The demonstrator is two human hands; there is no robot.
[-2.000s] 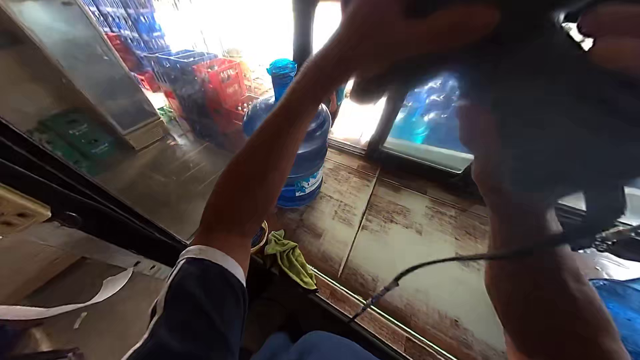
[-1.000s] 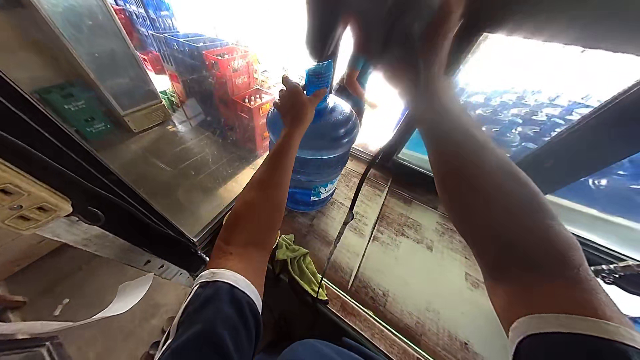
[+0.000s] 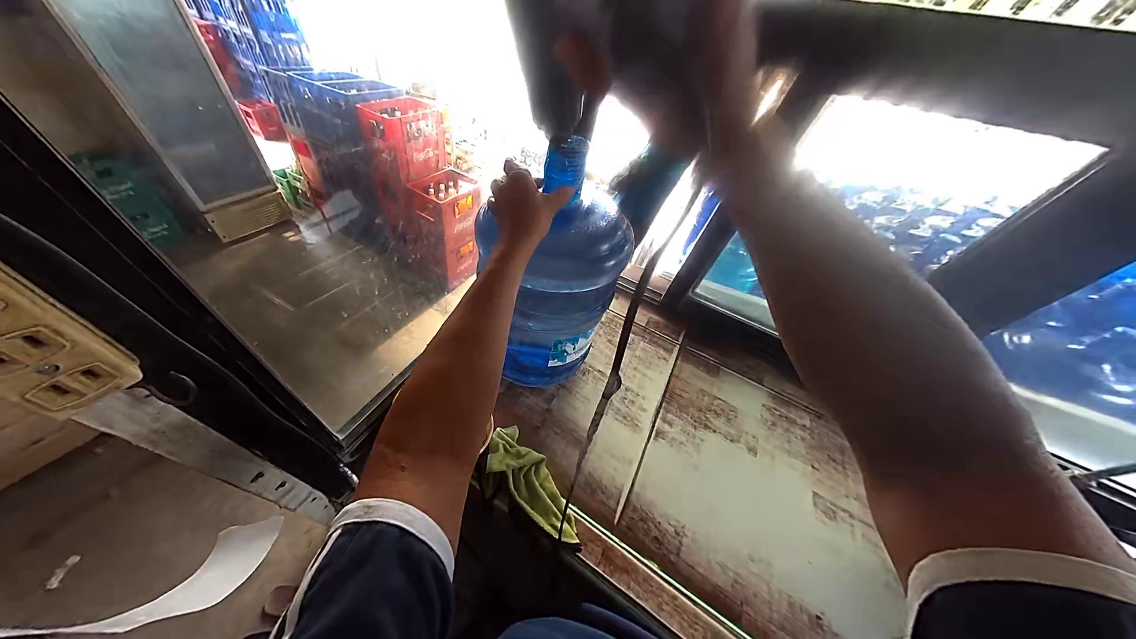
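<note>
A large translucent blue water jug with a ribbed neck stands upright on a wood-patterned surface beside the glass. At the left side of its neck is my left hand, its thumb against the neck and its fingers curled. My right hand, badly blurred at the top, grips a dark hand-held tool, whose lower end is just above the neck; its exact kind is unclear. A dark cord hangs down past the jug's right side. A green cloth lies at the surface's near edge.
Glass in a dark frame stands left of the jug. Beyond it are red crates of bottles, blue crates and green crates. A power outlet strip is at left, above a white paper strip. Blue containers show through the right window.
My left hand has come down from near the dark tool to the jug's neck. The tool in my right hand has moved left, over the jug. The view has shifted somewhat.
</note>
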